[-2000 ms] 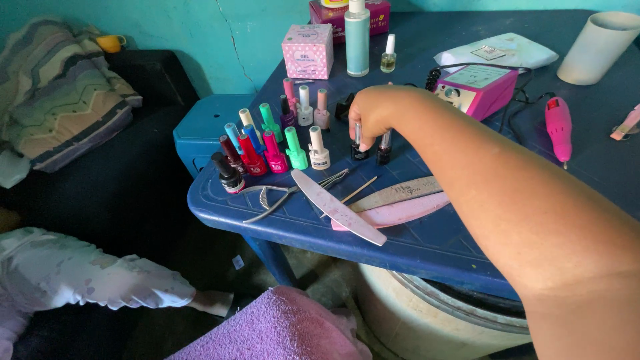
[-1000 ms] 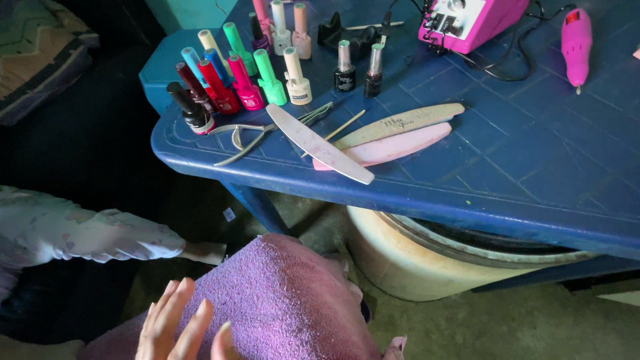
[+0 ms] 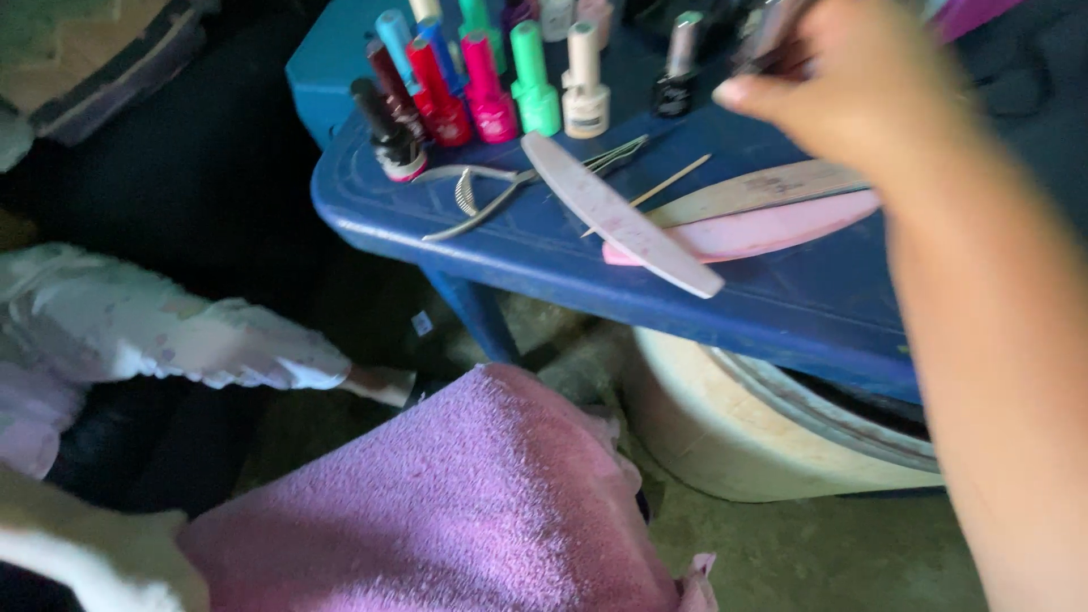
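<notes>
My right hand (image 3: 816, 93) reaches in from the right over the blue plastic table (image 3: 595, 289), its fingers closed around a dark nail polish bottle (image 3: 769, 38), partly hidden and blurred. Just left of it stands a black polish bottle with a silvery cap (image 3: 677, 72). Further left is a group of polish bottles, including a green one (image 3: 535, 85), a cream one (image 3: 586, 89), a bright pink one (image 3: 490, 93) and a red one (image 3: 438, 98). Metal cuticle nippers (image 3: 484, 191), a wooden stick (image 3: 671, 183) and several nail files (image 3: 620, 217) lie nearer the edge. My left hand cannot be made out.
A purple towel (image 3: 442, 501) covers something below the table. A pale round container (image 3: 731, 425) stands under the table edge. Another person's patterned trouser leg (image 3: 170, 323) is at left. A blurred pale form (image 3: 93, 544) fills the lower left corner.
My right hand, absent from over the table one second ago, is back at the two dark bottles and grasps the right one. The hand seen low over the towel then is gone from there.
</notes>
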